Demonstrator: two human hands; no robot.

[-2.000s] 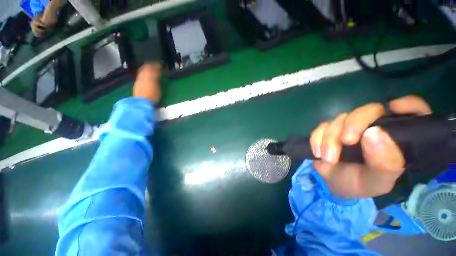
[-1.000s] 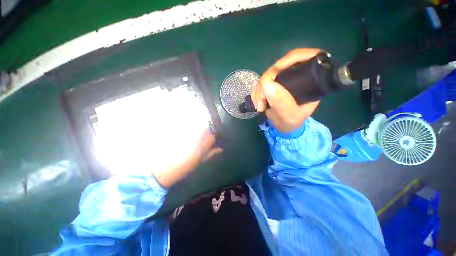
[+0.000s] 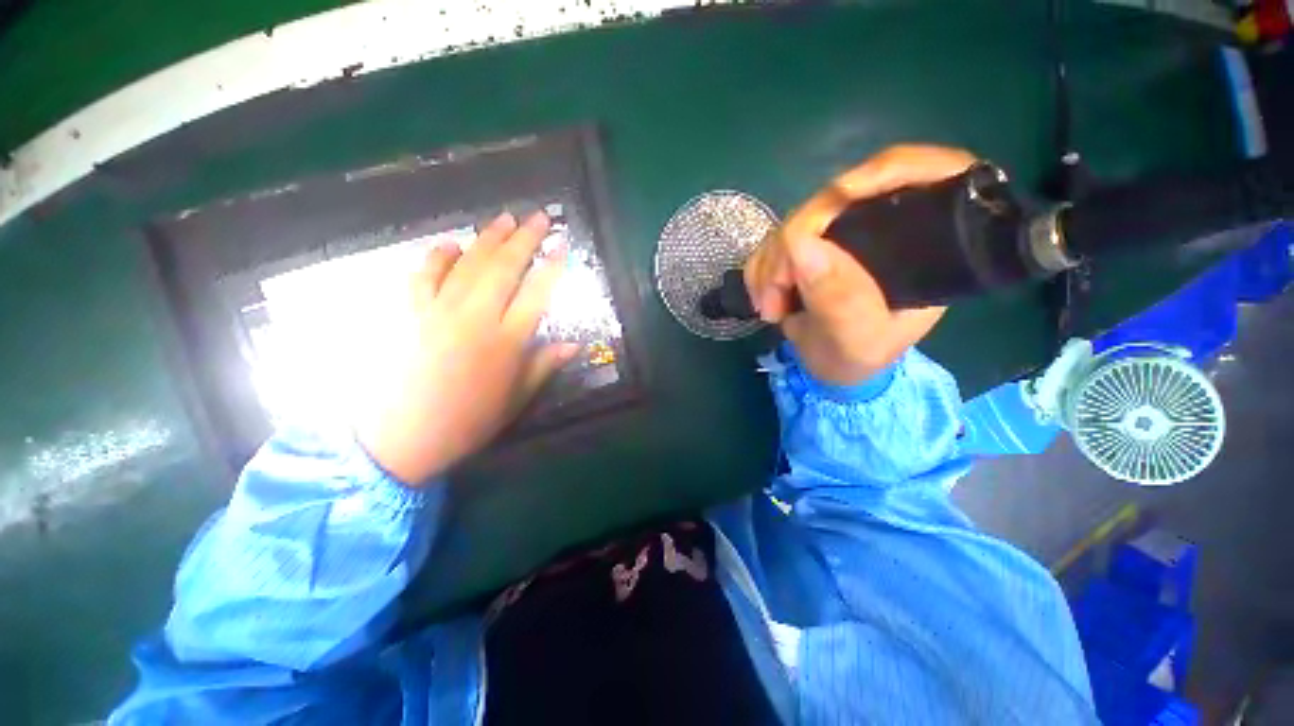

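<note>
A black fixture tray (image 3: 616,270) lies on the dark green bench around a flat device (image 3: 334,319), whose silver-white surface glares strongly. Small parts and a yellow spot show at the device's right end. My left hand (image 3: 476,333) lies over the device with its fingers spread, holding nothing that I can see. My right hand (image 3: 852,284) is closed around a thick black electric screwdriver (image 3: 915,244) with a metal collar at its rear. Its dark tip is over the round silver screw dish (image 3: 714,255), right of the tray. Single screws cannot be made out.
A pale green-white desk fan (image 3: 1142,419) stands at the bench's right edge. A thin black cord (image 3: 1064,107) runs behind the screwdriver. The worn white edge (image 3: 355,64) of the green conveyor belt crosses the top left. Blue bins (image 3: 1135,624) stand at the lower right.
The tray with the device now lies in front of me, off the belt. In the last second my left hand moved from the device's lower right corner onto its surface. The screwdriver tip stays at the dish.
</note>
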